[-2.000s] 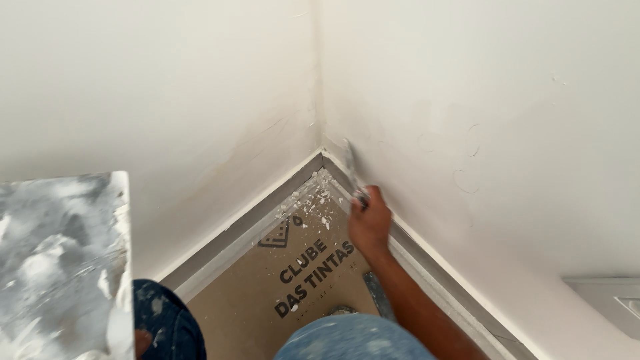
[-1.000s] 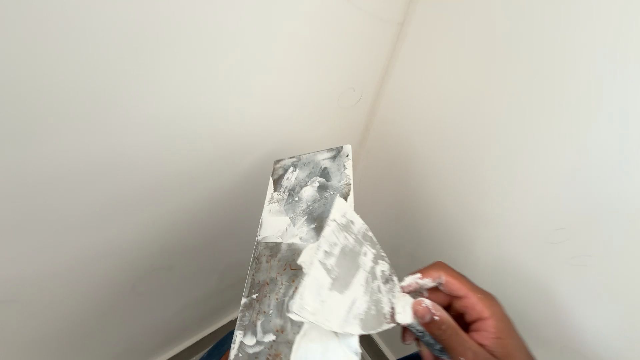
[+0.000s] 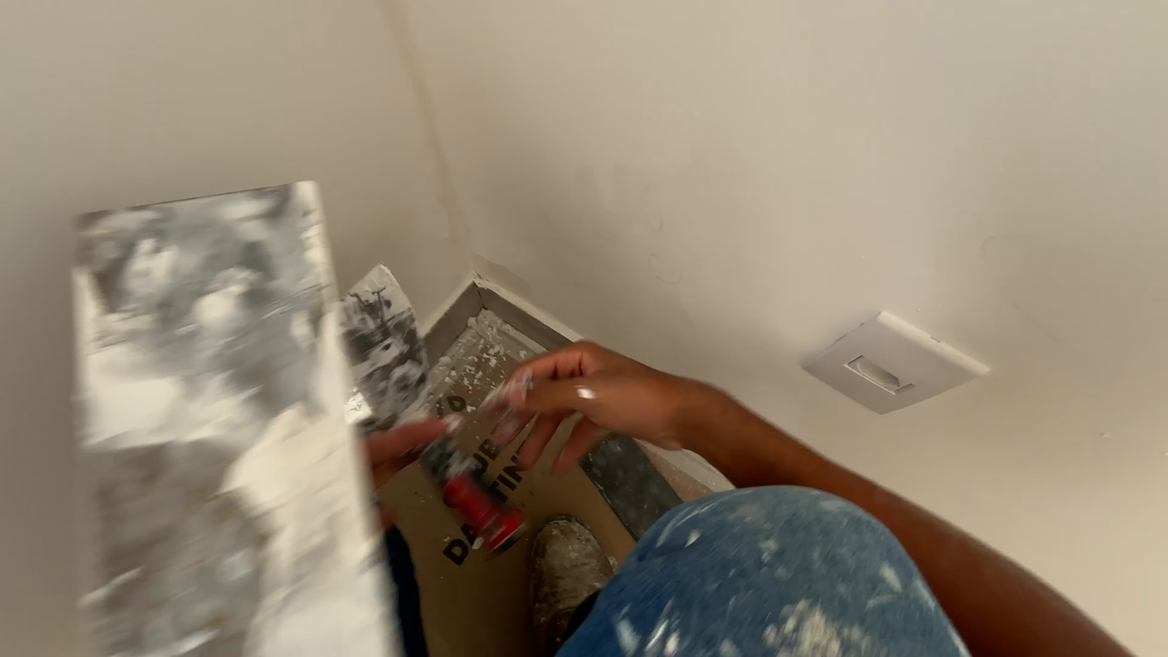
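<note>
On the left, a wide metal plate smeared with white filler stands close to the camera. Behind its right edge show the fingers of my left hand, closed around a putty knife near its dark and red handle; the blade points up and is coated with filler. How the plate is held is hidden. My right hand, blurred by motion, is just right of the knife with its fingers apart, apparently holding nothing. White specks are on its fingertips.
White walls meet in a corner behind a grey baseboard. Printed cardboard with white crumbs covers the floor. A flat dark blade lies beside a dirty shoe. A wall plate is at right, above my paint-spotted knee.
One second ago my right hand held the putty knife against the plate. Now the knife is in my left hand and my right hand is off it. The view has tilted down.
</note>
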